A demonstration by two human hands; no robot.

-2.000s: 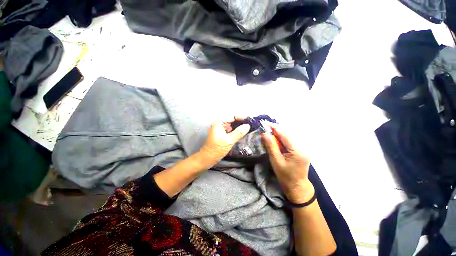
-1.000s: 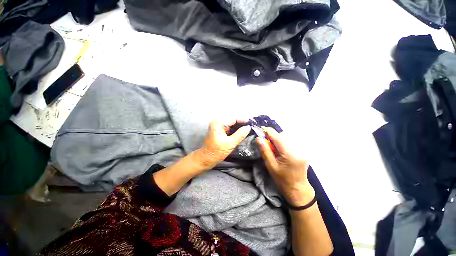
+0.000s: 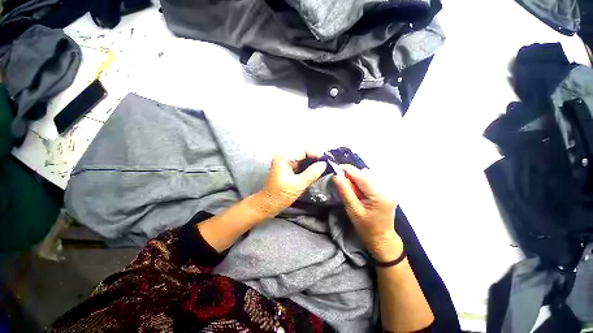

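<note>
A denim jacket [image 3: 156, 166], pale grey side out, lies on the table edge and over my lap. A dark edge [image 3: 344, 156] of it stands up at my fingertips. My left hand [image 3: 289, 182] pinches this edge between thumb and fingers. My right hand [image 3: 370, 205] is just to the right and holds a small tool [image 3: 335, 169] with a light metal tip at the dark edge. A bit of its orange-red handle shows between the fingers; the rest is hidden in the hand. A shiny round spot [image 3: 318, 197] shows on the grey cloth below the fingertips.
A heap of black and grey jackets [image 3: 279, 39] lies beyond my hands. More dark jackets [image 3: 540, 169] lie at the right. A phone [image 3: 80, 106] and a thin yellow strip [image 3: 104, 65] lie on the white table [image 3: 136, 52] at the left, beside a grey garment [image 3: 42, 68].
The tool tip in my right hand has tilted and shifted slightly at the dark edge. My left hand keeps the same pinch.
</note>
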